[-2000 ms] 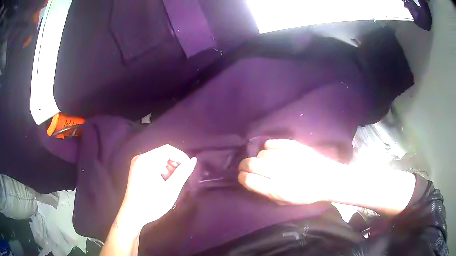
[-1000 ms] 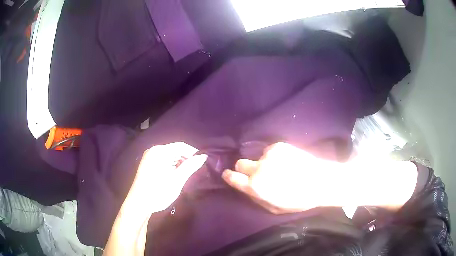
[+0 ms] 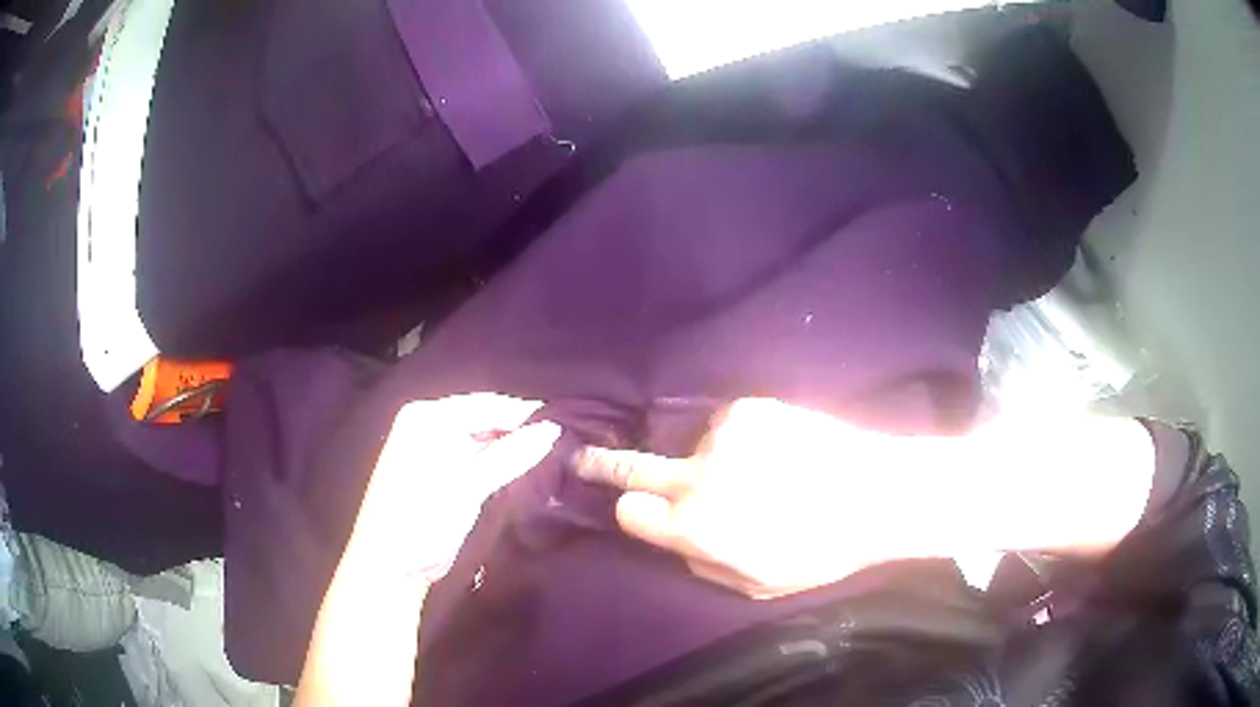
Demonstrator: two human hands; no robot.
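Note:
A large dark purple garment panel [image 3: 719, 276] spreads over the table and my lap. My left hand [image 3: 449, 483] pinches a fold of it between thumb and fingers. My right hand [image 3: 774, 490] lies just to the right, its index finger stretched onto the cloth beside the left fingertips, the other fingers bent at the cloth. Small creases show between the hands. Glare washes out both hands, and the right fingers' hold is hard to make out. A lighter purple strip [image 3: 477, 90] and an angular pocket outline [image 3: 339, 124] lie on the darker cloth at the upper left.
An orange-handled tool [image 3: 187, 391] lies at the left by the end of a white band [image 3: 113, 207]. A bright white surface [image 3: 802, 28] shows at the top. Pale fabric scraps [image 3: 180, 635] are at the lower left, and whitish material is right of the panel.
My two hands have come closer together over the cloth. My right index finger now reaches out to the left fingertips. The dark opening seen between the hands has narrowed into creases.

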